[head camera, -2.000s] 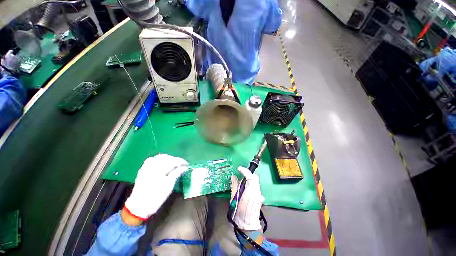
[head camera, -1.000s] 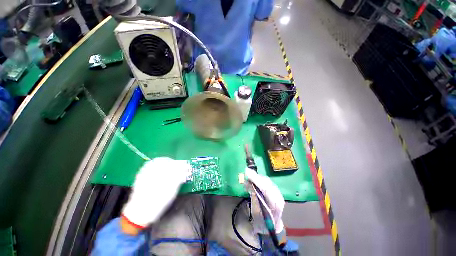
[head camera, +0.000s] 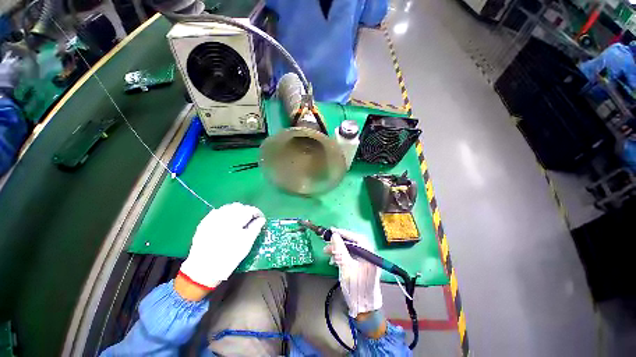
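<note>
A green circuit board lies solder side up on the green mat, close to the wearer. My left hand, in a white glove with an orange-red cuff, is at the board's left edge, with thin solder wire running from its fingers up and left over the belt. My right hand, in a white glove, holds a soldering iron like a pen. The iron's tip is at the board's upper right edge; whether it touches a joint I cannot tell.
A translucent fume hood stands beyond the board. Behind are a white air blower, a white bottle and a black fan. The iron stand with its yellow sponge is at right. The conveyor belt carries boards at left. A person in blue stands behind.
The iron has swung left, and its tip has come to the board's upper right edge. The wire now runs straight and reaches farther up the picture. The view has shifted slightly.
</note>
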